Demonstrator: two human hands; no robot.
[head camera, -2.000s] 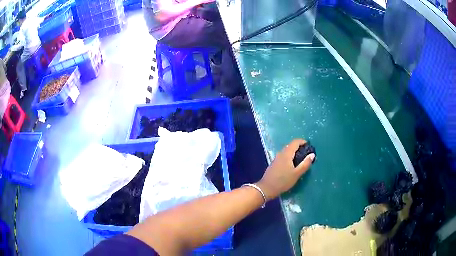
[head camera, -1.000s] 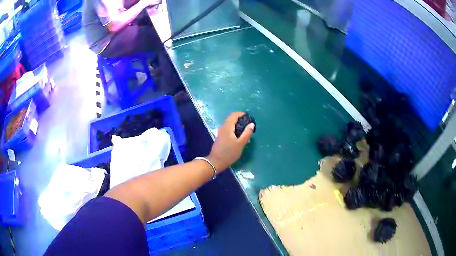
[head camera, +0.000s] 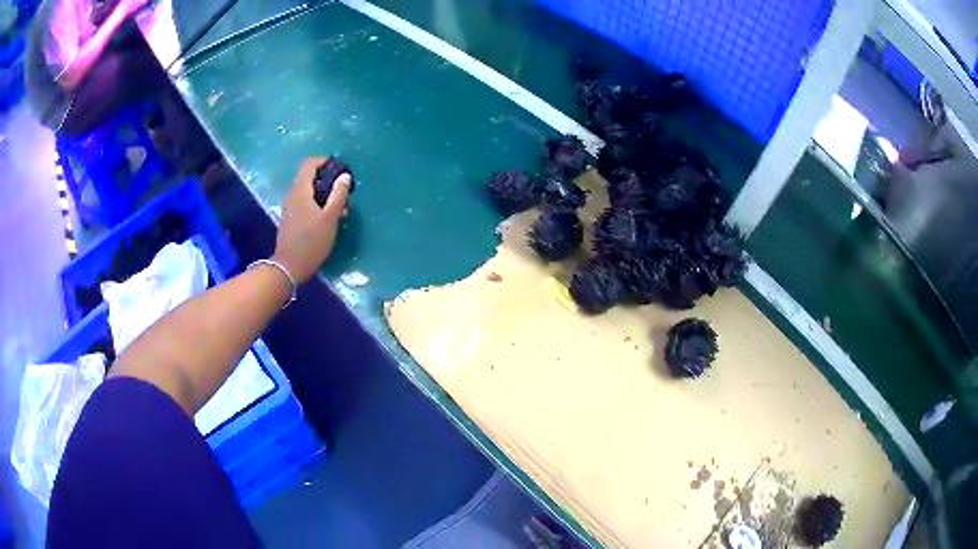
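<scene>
My left hand (head camera: 311, 214) holds a black spiky toy tyre (head camera: 332, 182) over the green bench (head camera: 429, 118), its thumb on the tyre's right side. A pile of similar black tyres (head camera: 643, 241) lies across the upper edge of the cardboard mat (head camera: 515, 365) and the pale rail. One tyre (head camera: 692, 349) sits alone on the mat below the pile. Another tyre (head camera: 821, 519) lies near the stained patch at the lower right, beside a small white oval piece (head camera: 742, 536) at the picture's bottom edge. My right hand is not visible.
Blue crates (head camera: 263, 456) with white bags (head camera: 161, 295) stand below the bench at left. A person's pink sleeve (head camera: 91, 32) shows at the upper left. A pale rail (head camera: 836, 359) and metal post (head camera: 804, 129) stand at right, a blue mesh panel (head camera: 686, 48) behind.
The view has swung right and down, bringing more of the mat and the lower-right tyre into sight. My left hand still holds the tyre over the green bench and appears farther left in the picture.
</scene>
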